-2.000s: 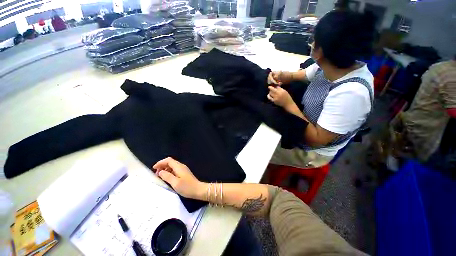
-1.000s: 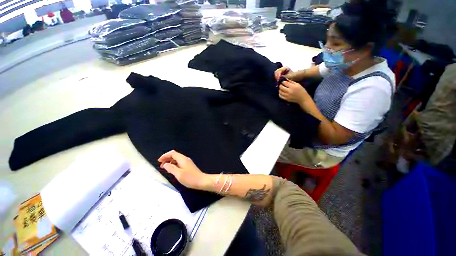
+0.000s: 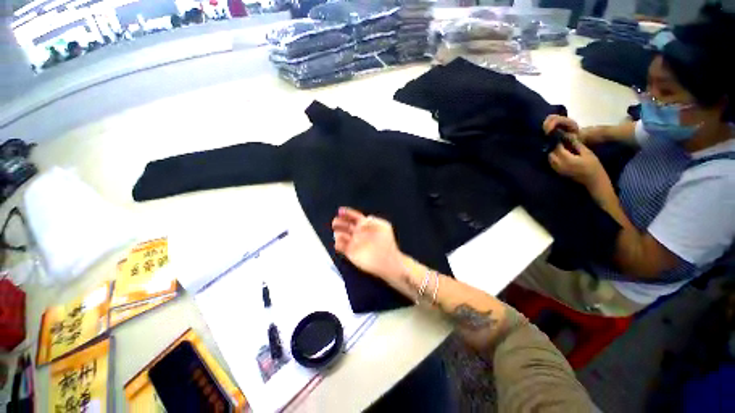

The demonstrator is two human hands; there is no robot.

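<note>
A black coat [image 3: 363, 173] lies spread on the white table, one long sleeve stretched to the left. My right hand [image 3: 364, 240] is over its lower part, palm turned up, fingers apart and slightly bent, holding nothing. My left hand is not in view. Spec sheets [image 3: 234, 302] with a dark binding edge lie left of the coat's hem. On them are a thin black pen piece [image 3: 267, 294], a second black piece [image 3: 276, 342] and a round black jar lid [image 3: 317, 339]. A smartphone [image 3: 189, 379] with orange keys lies on a yellow book at the bottom.
Yellow books [image 3: 145, 274] and a white plastic bag [image 3: 76, 222] lie at left, near a red box [image 3: 11, 314]. Bagged garments [image 3: 355, 42] are stacked behind. A masked person [image 3: 685, 202] at right handles a second black garment [image 3: 504, 137].
The view has swung left, bringing the phone, more yellow books and the red box into sight. My right hand has turned palm up. The neighbour's hands remain at the black garment.
</note>
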